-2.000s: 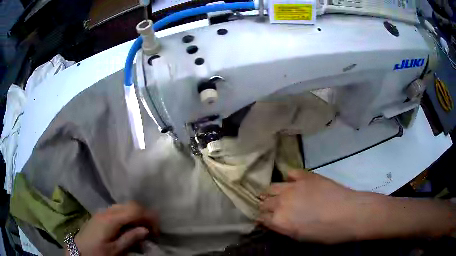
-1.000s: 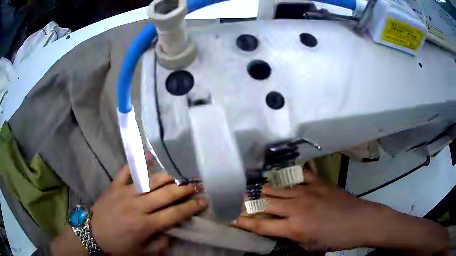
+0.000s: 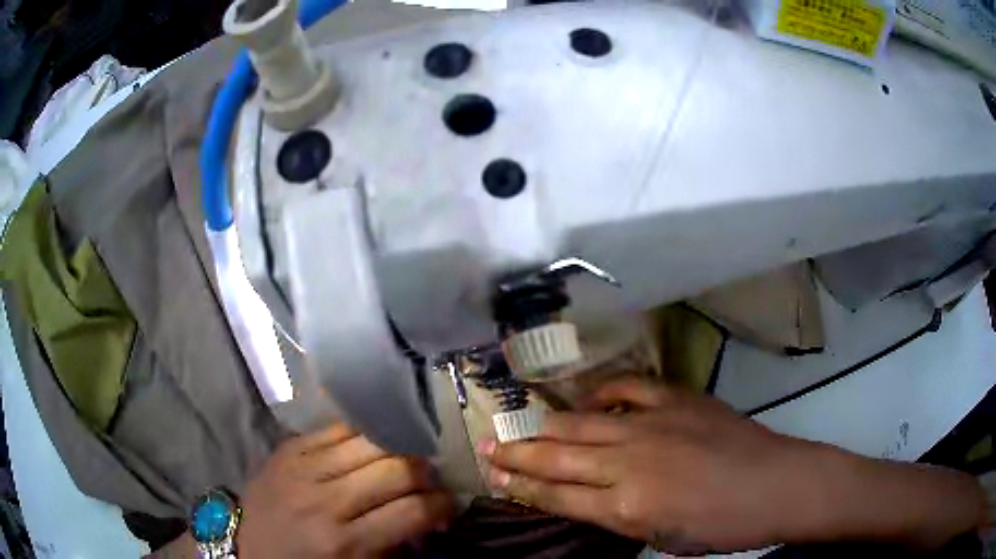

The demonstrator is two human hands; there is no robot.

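Observation:
The grey-taupe panel [image 3: 164, 273] spreads over the left of the table and runs under the sewing machine head [image 3: 655, 120]. An olive-green piece [image 3: 82, 317] lies at its left edge. A beige piece [image 3: 464, 442] shows below the needle area, with dark brown cloth [image 3: 508, 535] at the bottom. My left hand [image 3: 339, 497], with a watch, rests on the cloth left of the needle, fingers bent. My right hand [image 3: 644, 464] lies on the cloth at the right, fingertips beside the beige piece. The lever cover and tension knobs [image 3: 541, 347] partly hide the needle area.
A blue hose [image 3: 222, 142] with a white flattened end [image 3: 251, 317] curves down the head's left side. A cream guide post [image 3: 279, 66] and a white box [image 3: 825, 27] stand on top. The white table [image 3: 863, 382] shows at right; white cloth is heaped at far left.
The view has moved closer over the machine head. My left hand came in beside the needle area, then drew slightly back toward me. The dark brown cloth now shows more between my hands.

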